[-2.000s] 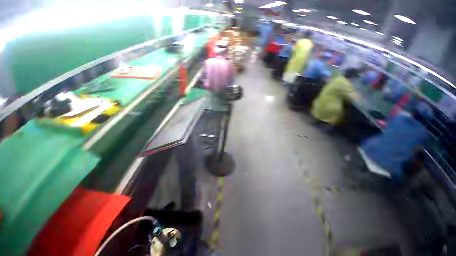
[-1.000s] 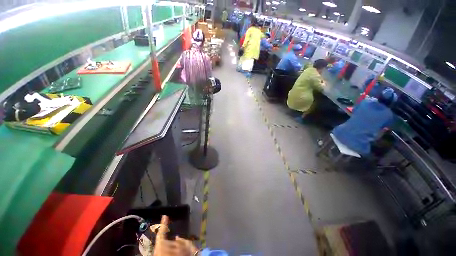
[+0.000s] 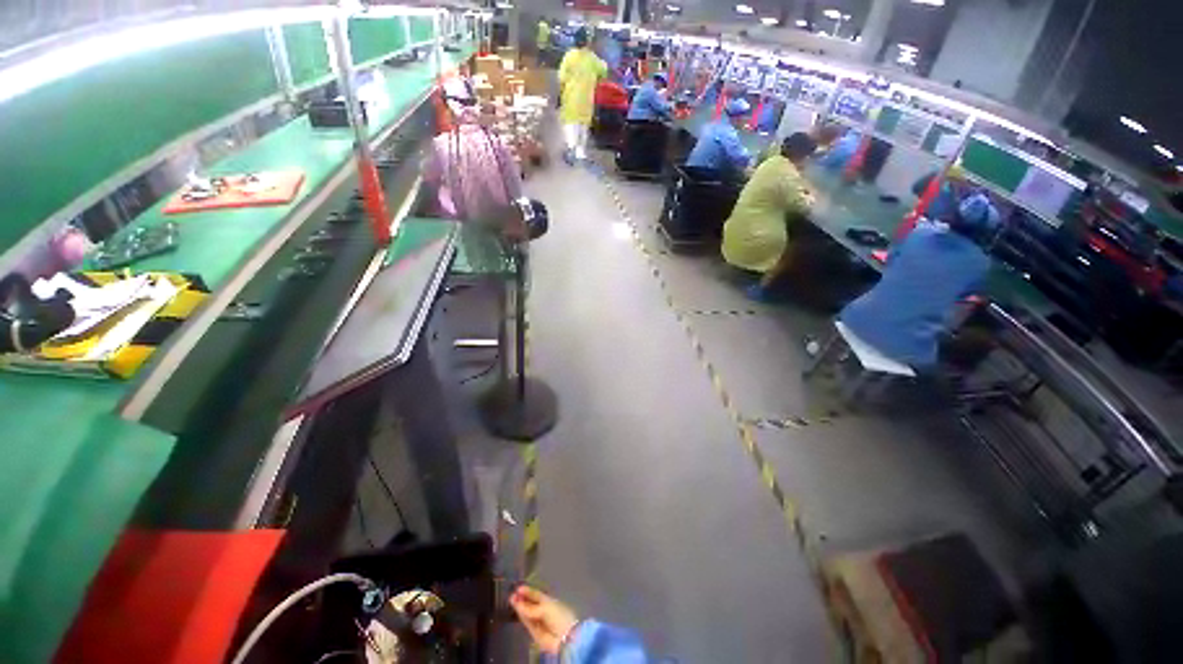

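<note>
My right hand (image 3: pixel 545 620), with a blue sleeve, is at the bottom edge just right of the black tray (image 3: pixel 457 563). Its fingers are bent; it is too small to tell if they hold anything. It does not touch the pale pot with fittings (image 3: pixel 405 630) that stands in the tray, partly cut off by the lower edge. A white hose (image 3: pixel 288 601) curves from the fittings down to the left. The red sheet (image 3: pixel 175 590) hangs to the left of the hose. My left hand is not in view.
A green-topped line (image 3: pixel 71 448) runs along the left. A tilted dark panel (image 3: pixel 376 324) and a round-based post (image 3: pixel 519 409) stand ahead. A person in pink (image 3: pixel 474 175) stands beside the line. Seated workers are on the right. A carton (image 3: pixel 863 603) is at lower right.
My right hand came into view over the fittings, then moved right, off them. The camera view has steadied and turned, so the aisle shows further left than at first.
</note>
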